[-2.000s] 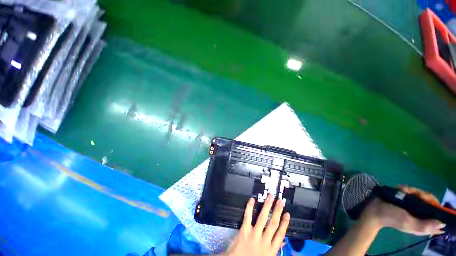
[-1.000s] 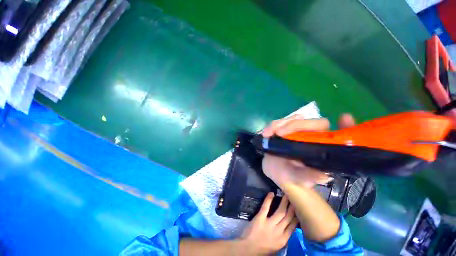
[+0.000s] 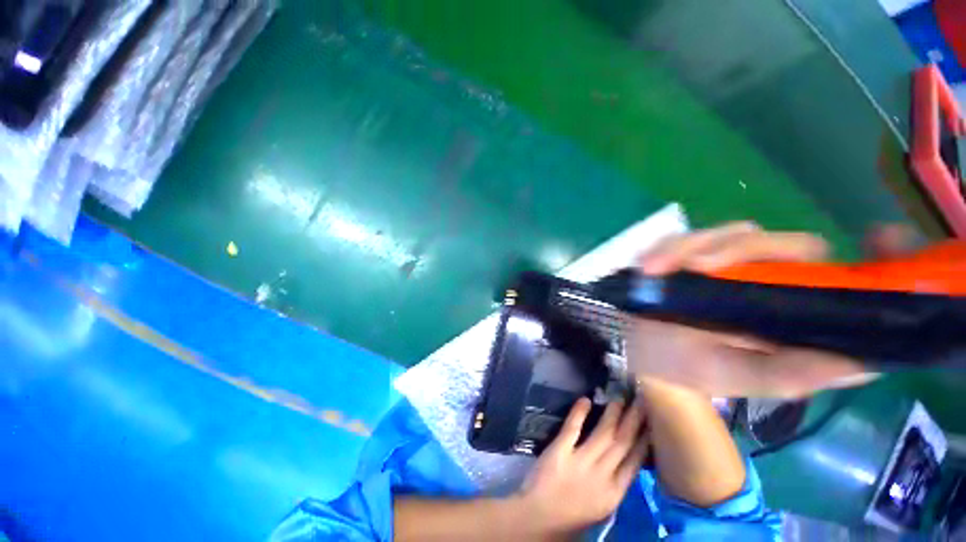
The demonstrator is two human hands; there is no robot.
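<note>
The black plastic housing (image 3: 508, 392) lies on a silvery-white foam sheet (image 3: 440, 383) on the green surface. My left hand (image 3: 588, 455) rests spread on the housing's near edge. My right hand (image 3: 731, 318) grips the electric screwdriver (image 3: 805, 307), black at the front and orange behind, held over the housing with its front end pointing left. The tool and hand are blurred and hide the housing's right part; the bit's tip is not clear. The round dark screw dish (image 3: 773, 420) shows partly at the housing's right, below my right hand.
A stack of housings with wrap between (image 3: 117, 116) stands at the upper left. A salmon-red bin (image 3: 924, 138) is at the right edge. Another black housing on a white sheet (image 3: 907, 471) lies at the lower right. Blue floor (image 3: 191, 423) is at the lower left.
My right hand first brought the screwdriver from right of the housing over its left part, then shifted it somewhat right. My left hand stays on the housing. The view has shifted.
</note>
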